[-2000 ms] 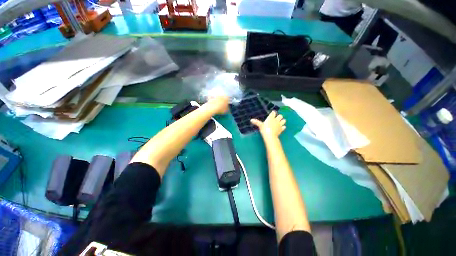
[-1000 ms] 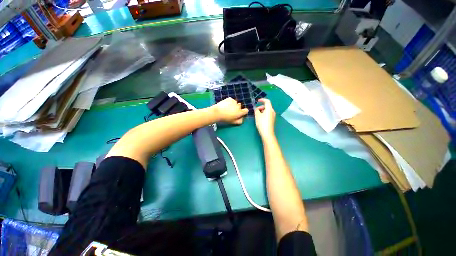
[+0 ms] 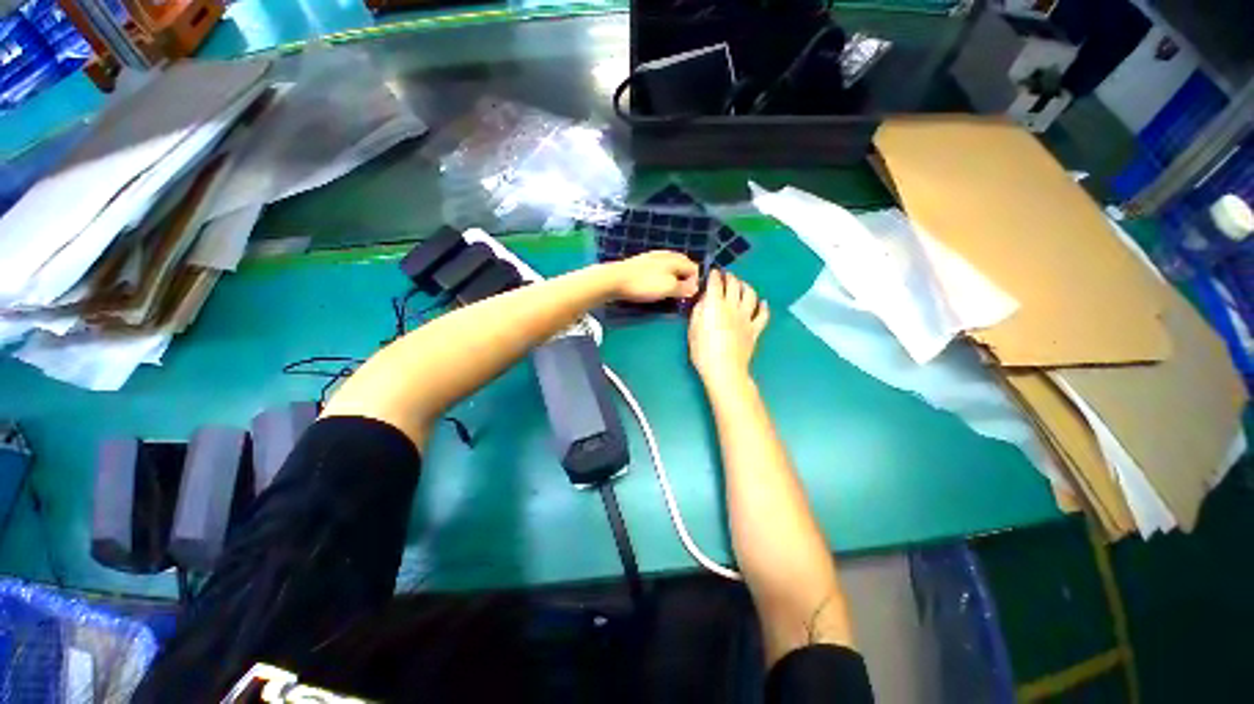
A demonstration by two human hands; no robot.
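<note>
Flat black sheets divided into small squares [image 3: 646, 234] lie at the back of the green mat. My left hand [image 3: 657, 277] is at the front edge of the sheets, fingers curled. My right hand [image 3: 726, 314] meets it there, fingertips close together. Whether a single pad is between the fingers is too small to tell. A dark grey unit [image 3: 578, 410] with a thick black cord lies in front of my left forearm, by the white power strip [image 3: 498, 253]. More grey units [image 3: 211, 495] stand at the left, partly behind my sleeve.
Small black adapters [image 3: 437, 257] and thin leads [image 3: 461, 432] lie left of centre. Clear bags [image 3: 536, 165] and a black box with cords [image 3: 770, 138] are behind. Paper stacks [image 3: 151, 179] lie left; cardboard [image 3: 1018, 248] and white sheets [image 3: 880, 275] lie right. A film-lined blue basket [image 3: 83, 646] is lower left.
My left hand has moved from the plastic bags to the front edge of the black sheets. My right hand has closed in beside it. The camera view has shifted.
</note>
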